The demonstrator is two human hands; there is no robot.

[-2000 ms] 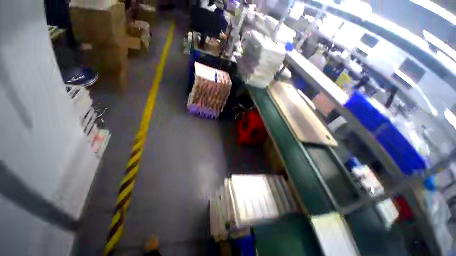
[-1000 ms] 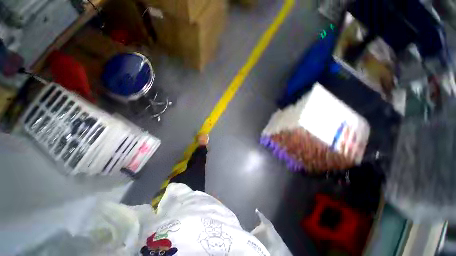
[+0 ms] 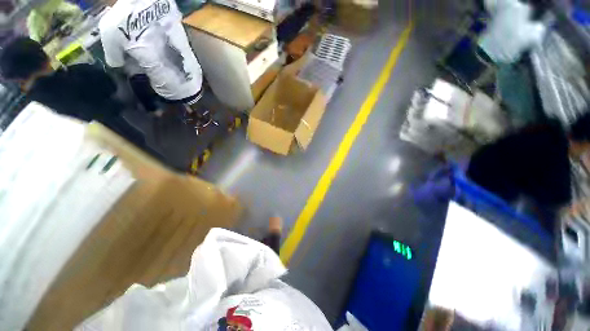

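Neither of my hands is in view. My white shirt with a printed cartoon (image 3: 242,284) fills the bottom middle. A small skin-toned tip above dark cloth (image 3: 275,226) shows past it, probably my foot. At the lower left, close to me, stands a large blurred brown carton (image 3: 129,239) with a white sheet or tray stack (image 3: 45,200) beside it. At the lower right is a flat white top (image 3: 482,271) with a blue bin-like box (image 3: 385,284) bearing green lit marks beside it.
An open brown carton (image 3: 288,113) stands on the floor beside the yellow aisle line (image 3: 349,139). A person in a white shirt (image 3: 155,48) and a dark-clothed person (image 3: 77,90) are at the upper left. Pale stacked trays (image 3: 449,113) and a dark-haired head (image 3: 524,165) are at the right.
I have moved forward along the yellow line. The blue stool and slotted white trays have left the view. The open carton and people now show ahead. No hand appears in any frame.
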